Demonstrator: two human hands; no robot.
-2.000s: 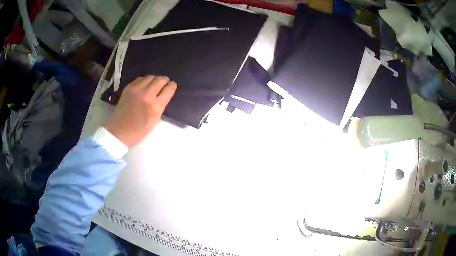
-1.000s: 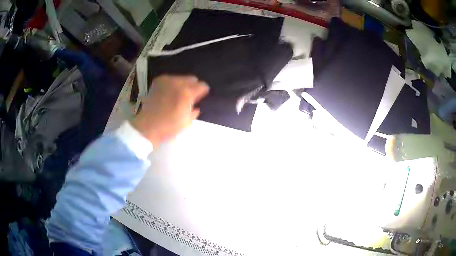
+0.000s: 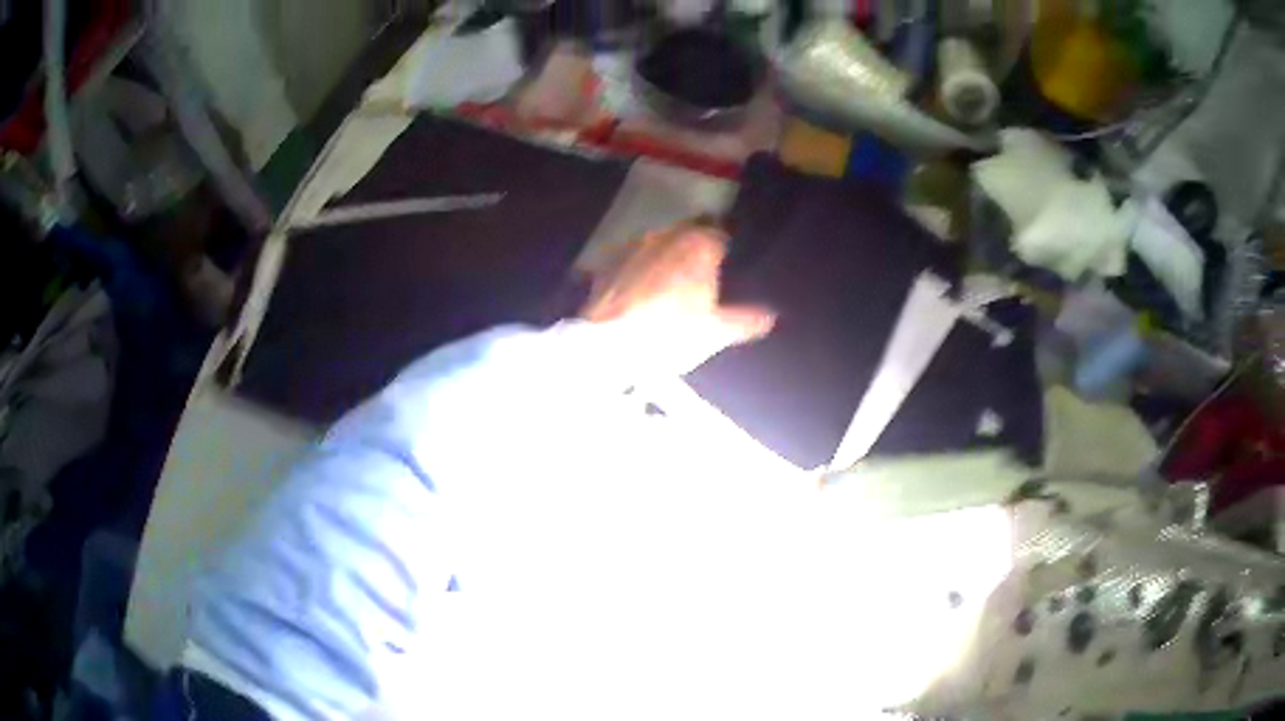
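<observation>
Flat black cut pieces lie in two groups on the white table (image 3: 212,479). The left group (image 3: 423,289) has a thin pale strip across its top. The right group (image 3: 832,254) has a long white wedge-shaped edge (image 3: 895,359) and more black cloth (image 3: 986,373) beside it. My left hand (image 3: 684,289), in a light blue sleeve, reaches over the gap between the groups, at the right group's left edge. Its thumb and fingers are apart, with nothing seen in them; it is blurred and partly glared out. My right hand is not in view.
Strong lamp glare (image 3: 662,563) hides the table's middle and front. The cream sewing machine (image 3: 1127,606) stands at the lower right. Spools, a dark round item (image 3: 698,71) and cloth scraps crowd the back. Grey and dark cloth hangs at the left.
My left hand has left the left group and moved right to the right group's edge. The view has shifted, showing more clutter at the back.
</observation>
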